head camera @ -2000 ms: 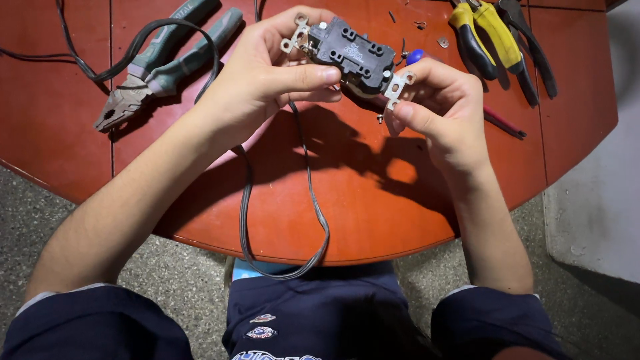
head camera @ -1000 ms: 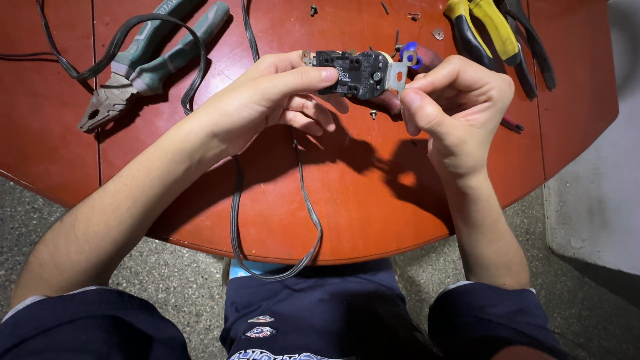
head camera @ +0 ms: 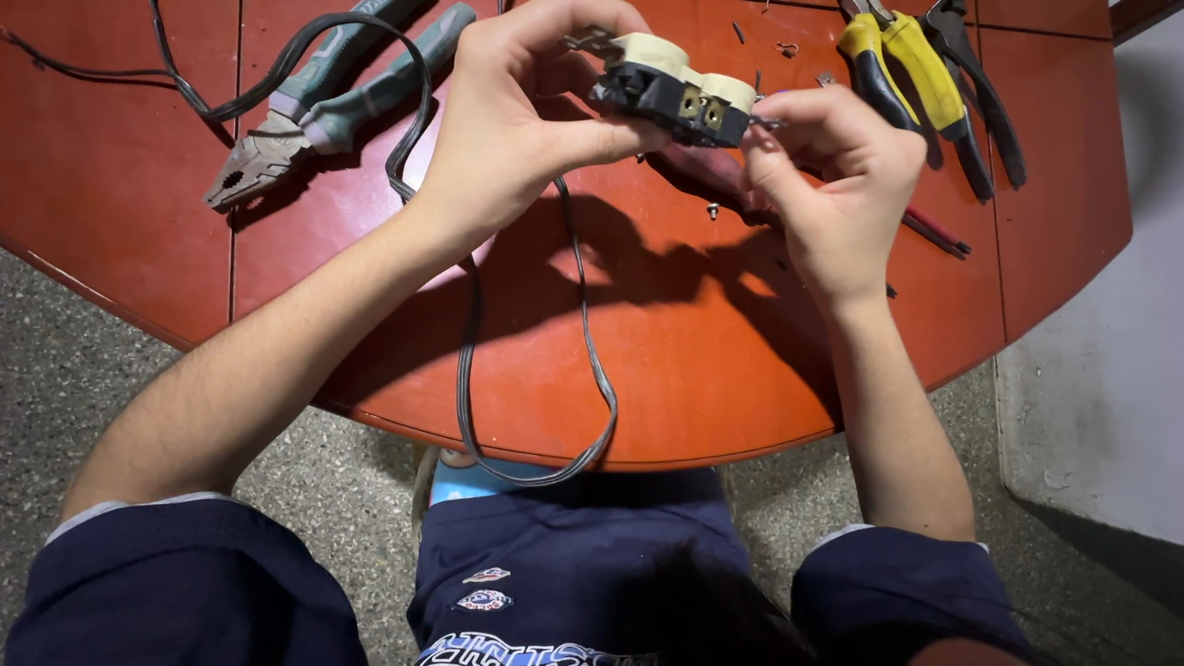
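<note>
A duplex electrical receptacle (head camera: 689,91), with a cream face and black body, is held above the red table, side on to the camera. Brass-coloured terminals show on its near side. My left hand (head camera: 541,102) grips its left end, thumb below and fingers behind. The thumb and forefinger of my right hand (head camera: 814,166) pinch the metal mounting tab at its right end. Beneath the hands lies a dark red, partly hidden thing, blurred. A small screw (head camera: 712,211) rests on the table below the receptacle.
Combination pliers (head camera: 277,148) lie at left, a black cable (head camera: 592,361) looping past them and over the table's front edge (head camera: 666,462). Yellow-and-black handled pliers (head camera: 925,74), a black-handled tool (head camera: 985,83) and a red-shafted screwdriver (head camera: 934,231) are at right. Small metal bits lie at the back.
The receptacle has been turned in my hands: its black back faced the camera before, and now its side and cream face show. Both hands still hold it.
</note>
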